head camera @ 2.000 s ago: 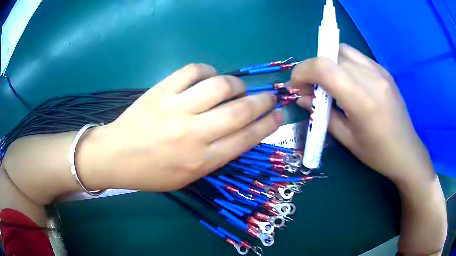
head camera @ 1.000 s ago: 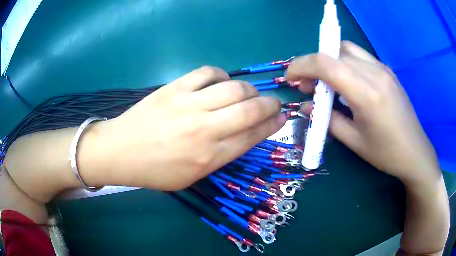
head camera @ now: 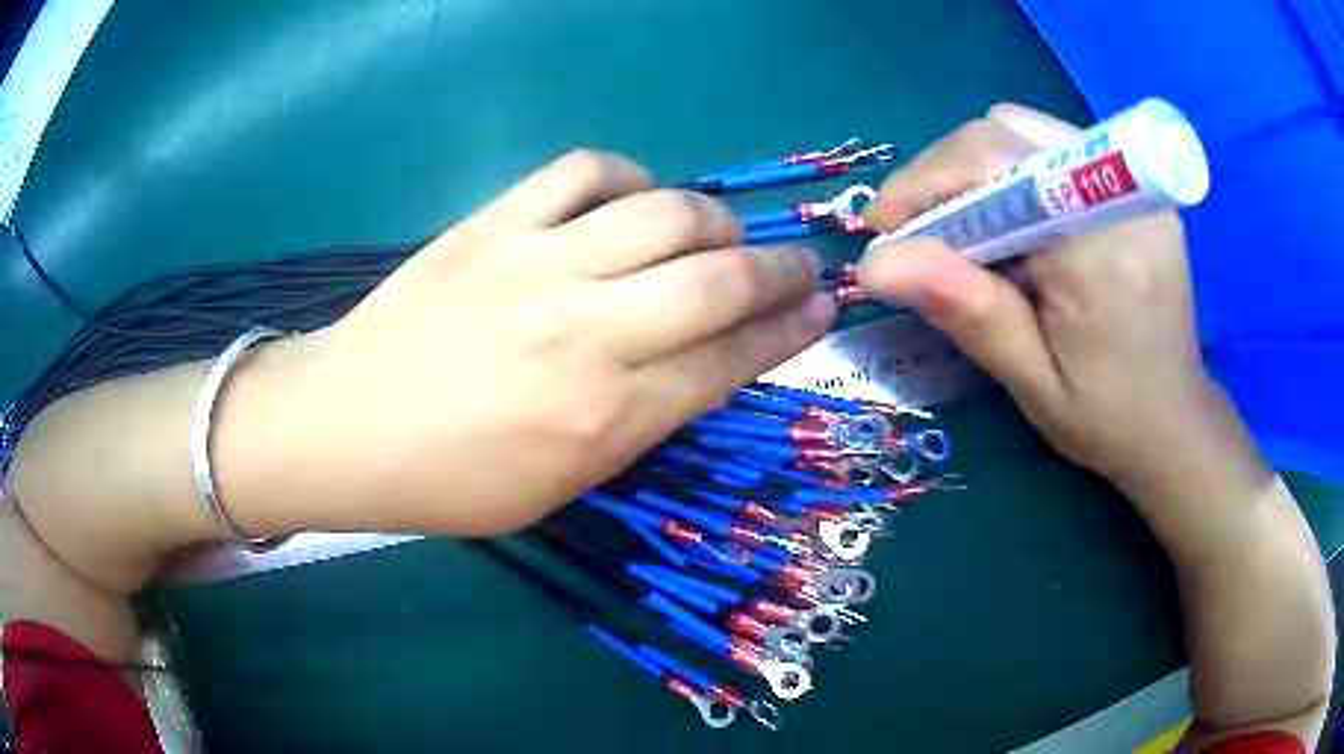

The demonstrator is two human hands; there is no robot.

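My left hand (head camera: 590,346) lies over the black leads, its fingertips closed on a lead whose red collar (head camera: 849,295) sticks out beyond them. My right hand (head camera: 1076,280) grips the white paint marker (head camera: 1017,192), tilted, its end up right with the red SP110 patch; its tip is hidden near the held collar. Other ring terminals (head camera: 855,202) on blue sleeves (head camera: 767,173) lie above my left fingers. A fan of leads with blue sleeves, red collars and silver ring terminals (head camera: 843,535) lies below my left hand.
A steel rule (head camera: 921,368) lies under the leads, on the dark green bench top (head camera: 1002,589). A large blue bin (head camera: 1223,177) stands at the right. Black leads (head camera: 192,309) run off to the left.
The marker has swung from upright to tilted, its tip end now towards my left fingertips. My right fingers have closed in near the held lead. The rule shows more.
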